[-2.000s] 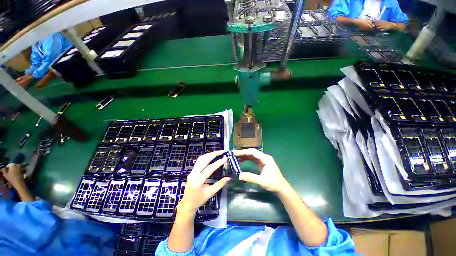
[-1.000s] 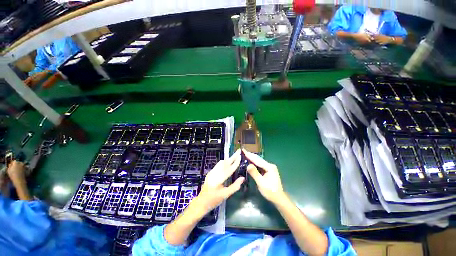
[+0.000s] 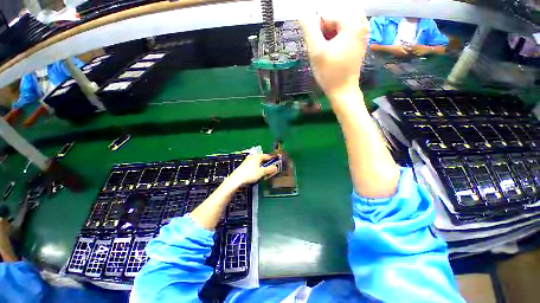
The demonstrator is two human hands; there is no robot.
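The green hand-lever press (image 3: 278,112) stands at the centre, its ram down over the brown fixture (image 3: 285,180). My left hand (image 3: 256,168) holds a small dark phone housing (image 3: 272,164) by its end at the fixture, under the ram. Whether the housing touches the fixture cannot be told. My right hand (image 3: 336,50) is raised at the top, closed around the red ball knob (image 3: 328,27) of the press lever; a bit of red shows between the fingers. The black blister tray (image 3: 172,204) with rows of phone parts lies at left, partly under my left forearm.
Stacked black trays (image 3: 473,160) with white interleaf sheets (image 3: 383,121) stand at right. Small phone pieces (image 3: 120,142) lie on the green mat beyond the tray. A white-edged shelf (image 3: 195,19) crosses the top. People in blue smocks sit beyond and at left. Cardboard boxes (image 3: 521,275) are at lower right.
My right hand has left the housing and risen to the red knob. My left hand has carried the housing forward to the fixture. The view has shifted slightly.
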